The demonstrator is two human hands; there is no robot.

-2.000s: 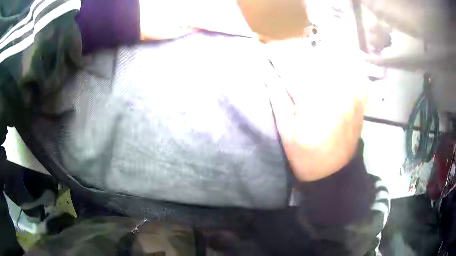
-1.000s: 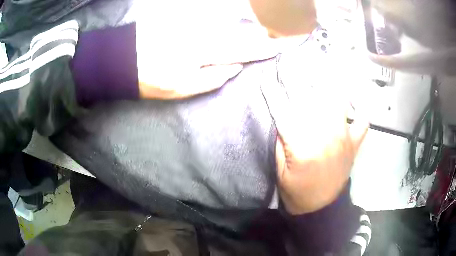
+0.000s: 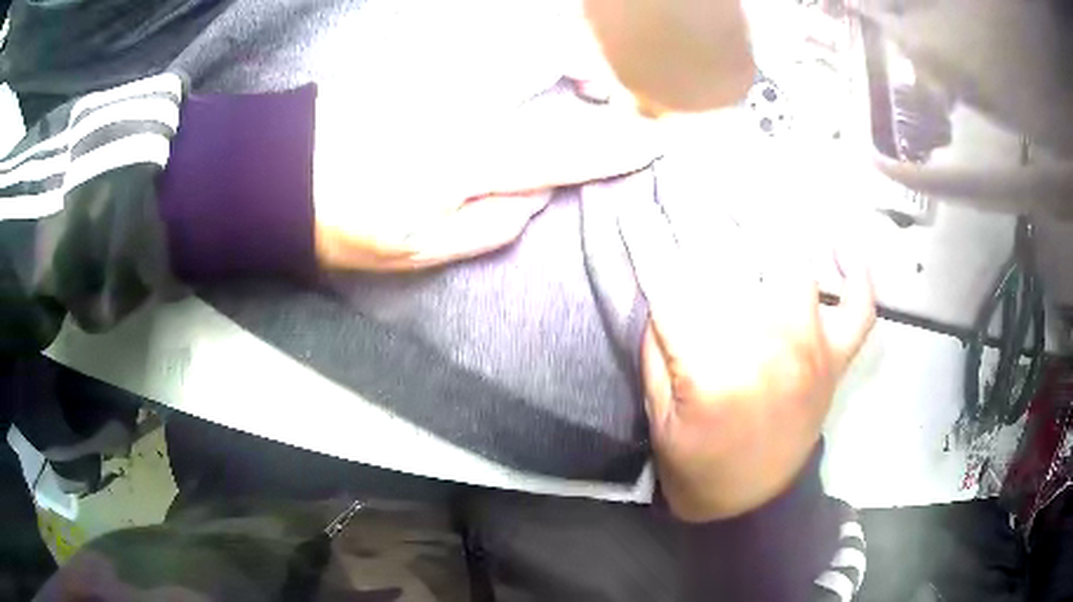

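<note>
A limp dark garment piece [image 3: 494, 341], grey and finely ribbed with a darker border, lies on the white machine table. My left hand [image 3: 435, 200] reaches in from the left in a purple cuff and lies flat on the cloth, overexposed by glare. My right hand [image 3: 741, 376] comes from the lower right and presses on the cloth's right edge; its fingertips are lost in glare. A tan-brown block [image 3: 677, 53] stands above both hands at the top. The needle and presser foot cannot be made out.
The white table's front edge [image 3: 353, 435] curves below the cloth. Dark green looped scissors handles [image 3: 1006, 341] lie at the right. A blurred pale machine part [image 3: 977, 182] is at upper right, beside a dark slot. Red material lies at the far right. Camouflage-clad legs show below the table.
The cloth has moved up and away from the front edge, baring more table at lower left. My left hand has come lower onto the cloth; my right hand has shifted slightly down and left.
</note>
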